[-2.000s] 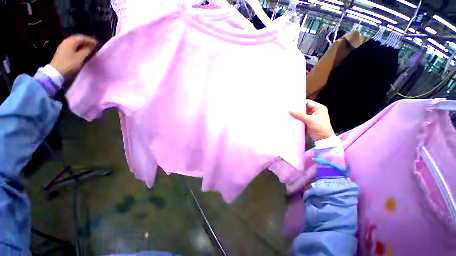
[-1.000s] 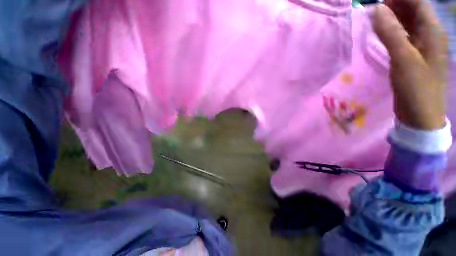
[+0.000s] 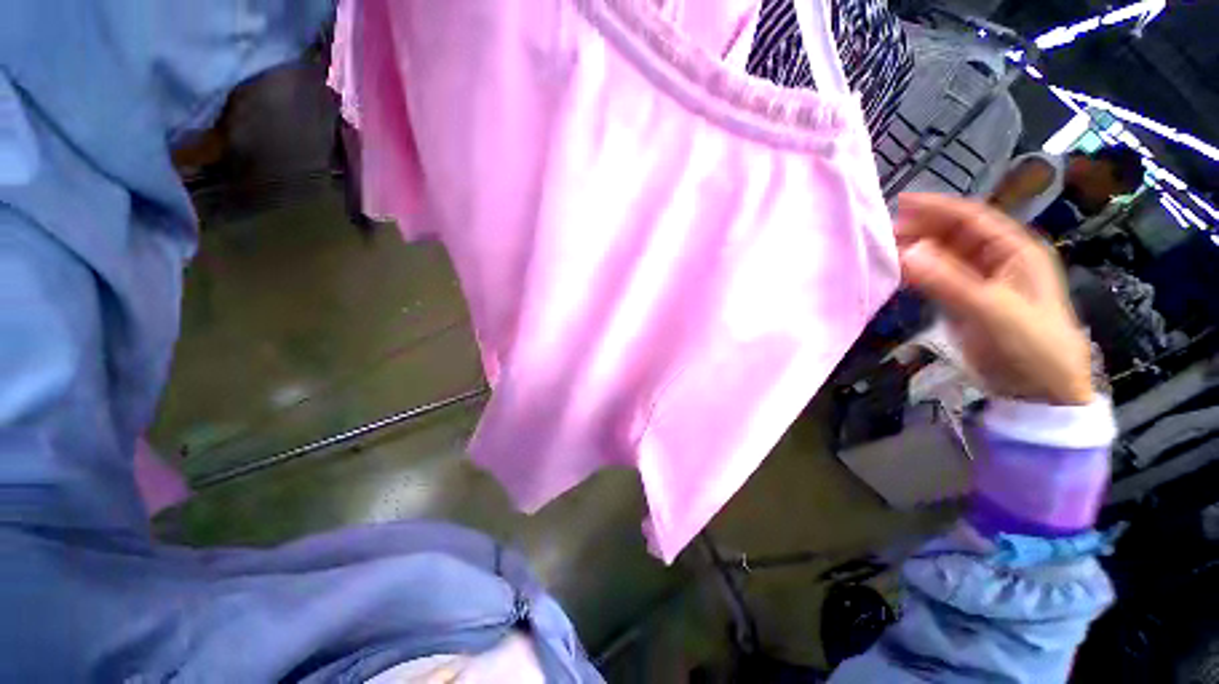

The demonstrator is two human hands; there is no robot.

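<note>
A pink top (image 3: 682, 294) hangs in front of me, tilted, with its ribbed neckline at the top and its hem hanging in points. Part of a white hanger (image 3: 818, 47) shows at its neck. My right hand (image 3: 983, 287) holds the top's right edge between thumb and fingers. My left hand is not in view; only the light blue sleeve (image 3: 80, 267) fills the left side. No print shows on the visible face of the top.
A dark garment with thin white stripes (image 3: 876, 60) hangs behind the top. A thin metal bar (image 3: 341, 434) runs low above the green-grey floor (image 3: 308, 321). A person (image 3: 1069, 181) is at the upper right, near a white box (image 3: 909, 461) and dark racks.
The view has swung. The printed pink garment at the right has left the view. My right hand has come down to the top's edge and holds it. My left hand, seen two seconds ago, is gone.
</note>
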